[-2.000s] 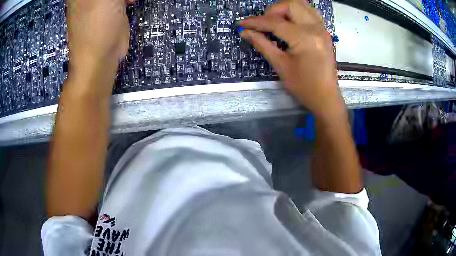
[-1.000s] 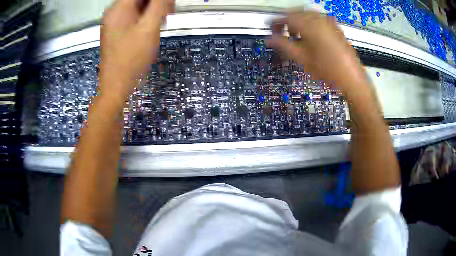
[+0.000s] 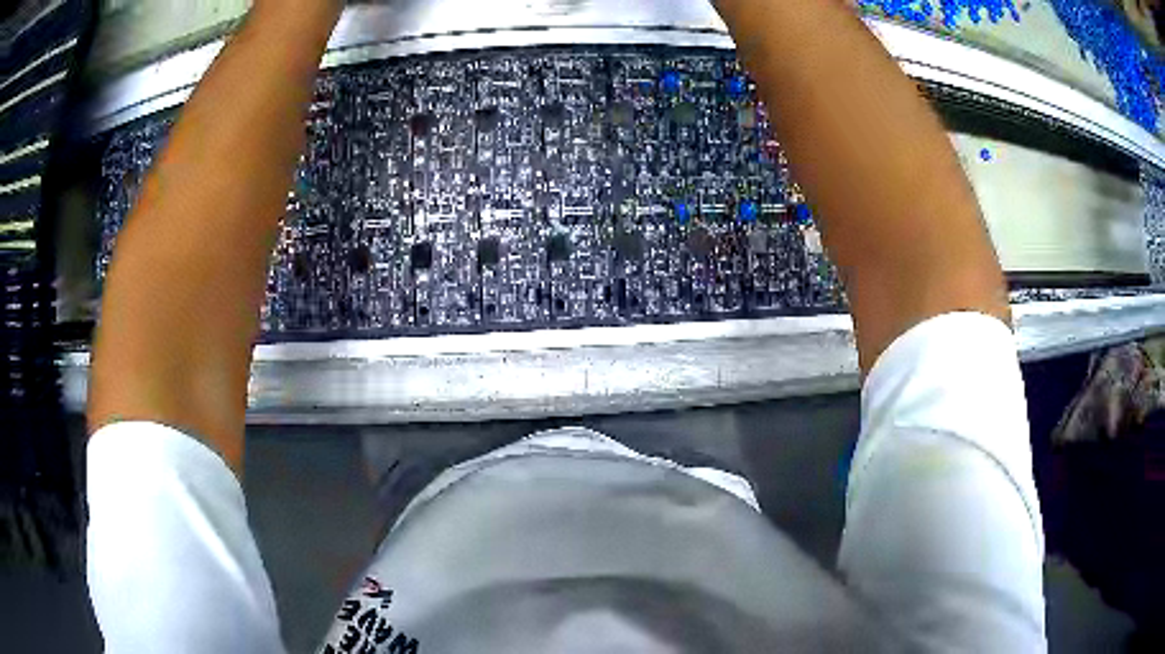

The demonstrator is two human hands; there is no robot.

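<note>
A long dark PCB panel [image 3: 511,192] with dense white markings lies between pale rails in front of me. Several small blue components [image 3: 749,211] stand on its right part, in two rows. Both my forearms reach over the panel toward the far side. My left hand and my right hand are cut off by the top edge, so their fingers and anything in them are hidden. My right forearm covers the panel's right end.
White conveyor rails run along the near side [image 3: 549,371] and far side. A pile of loose blue components [image 3: 1101,51] lies on the far shelf at the upper right. A black slotted rack [image 3: 28,217] stands at left. Part of a person in dark clothing [image 3: 1111,498] is at right.
Both hands have moved up and forward, out of the picture. The view first shifted to show more of the far rail and shelf. More blue components are visible on the panel than two seconds ago.
</note>
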